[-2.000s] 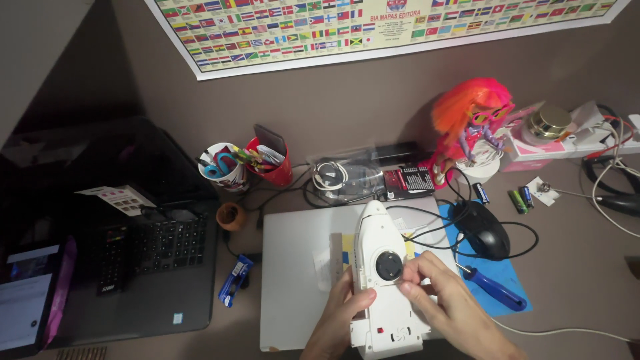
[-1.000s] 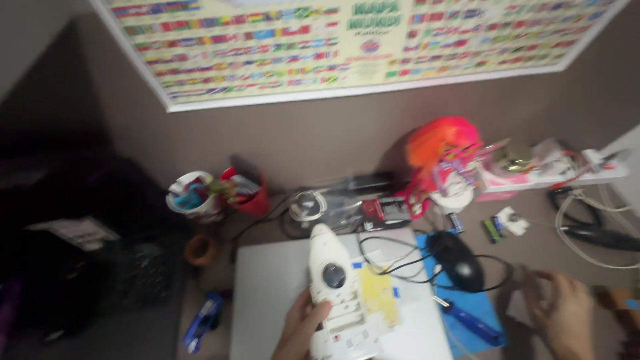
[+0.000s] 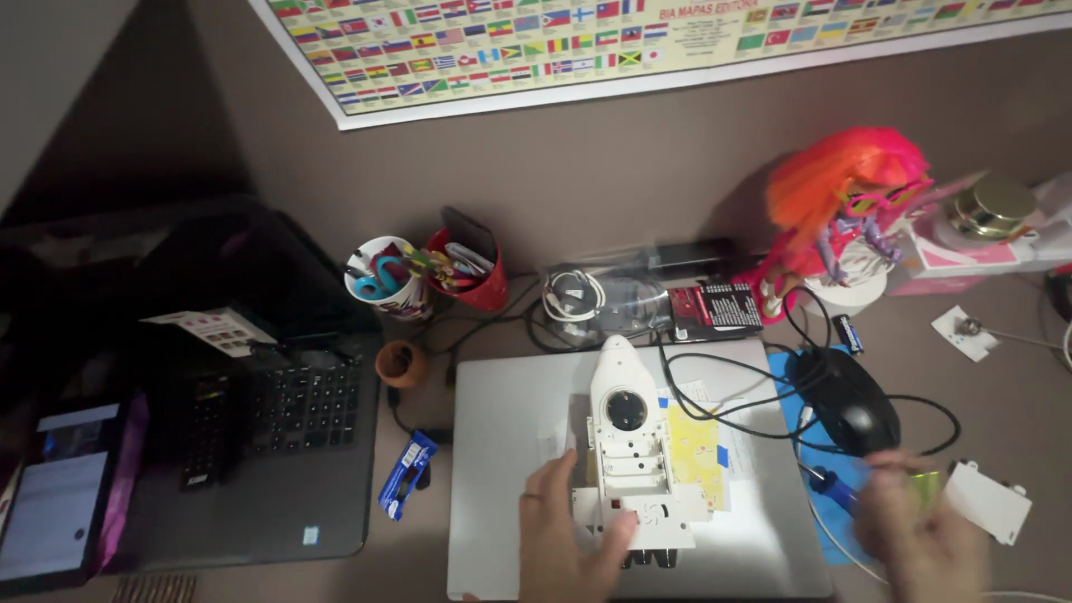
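Note:
A white toy space shuttle lies on a closed silver laptop, nose toward the wall, its slotted battery compartment uncovered. My left hand is at its lower left, fingers spread, thumb over the rear end. Blurred at the lower right, my right hand has its fingers around a yellow-green battery, partly hidden. Just right of that hand lies a white plastic cover. A screwdriver with a blue handle rests on a blue sheet, left of the right hand. A blue battery lies farther back.
A black mouse and its looping cable lie beside the silver laptop. An open black laptop fills the left. Behind stand a white cup, a red cup and a doll. A blue wrapper lies between the laptops.
Both hands were on the shuttle two seconds ago; my right hand has since moved off to the right. The green batteries seen behind the mouse are gone from that spot. My left hand's grip has loosened.

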